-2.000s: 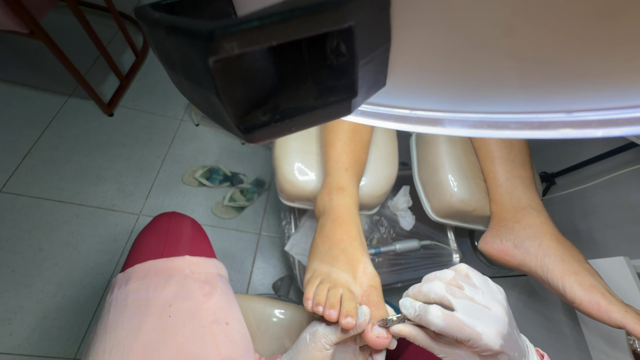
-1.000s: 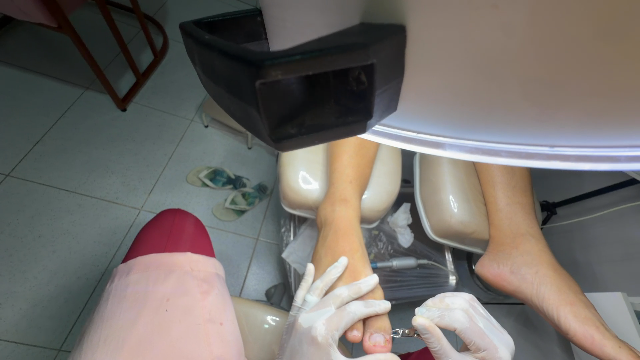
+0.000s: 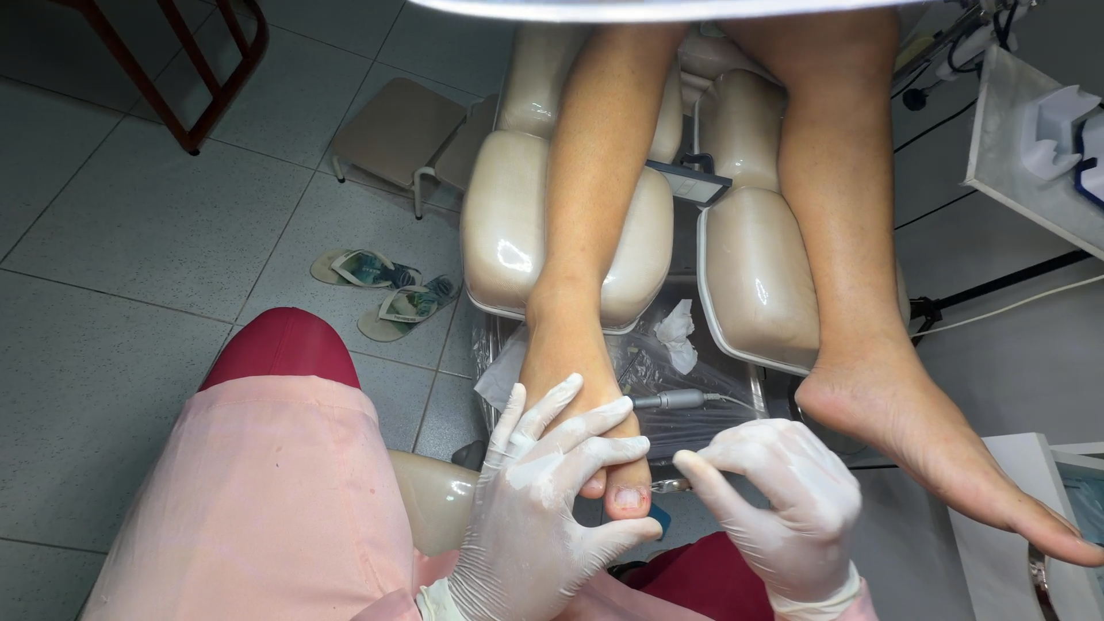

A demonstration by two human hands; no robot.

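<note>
My left hand [image 3: 539, 500], in a white glove, lies spread over the toes of a person's bare foot [image 3: 565, 354], its thumb beside the tip of the big toe [image 3: 628, 496]. Redness shows around that toe's nail. My right hand [image 3: 776, 504], gloved too, is just right of the toe with its fingers bent and pinched around a small metal tool [image 3: 670, 486]; the tool's end points at the toe, and the rest is hidden by the fingers. Behind the foot, a grey handpiece with a cable [image 3: 673, 399] rests on a plastic-covered tray [image 3: 703, 427].
Padded leg rests [image 3: 504, 224] support the legs. The other foot [image 3: 914, 423] extends at the right above a white cabinet [image 3: 992, 509]. Crumpled white tissue [image 3: 677, 336] lies on the tray. Flip-flops [image 3: 410, 306] and a step stool [image 3: 397, 129] stand on the floor. A lamp rim [image 3: 673, 10] crosses the top.
My left hand has gone from holding near the big toe to lying spread over the foot. My right hand stays close by with the metal tool. The view has shifted, showing more of the legs.
</note>
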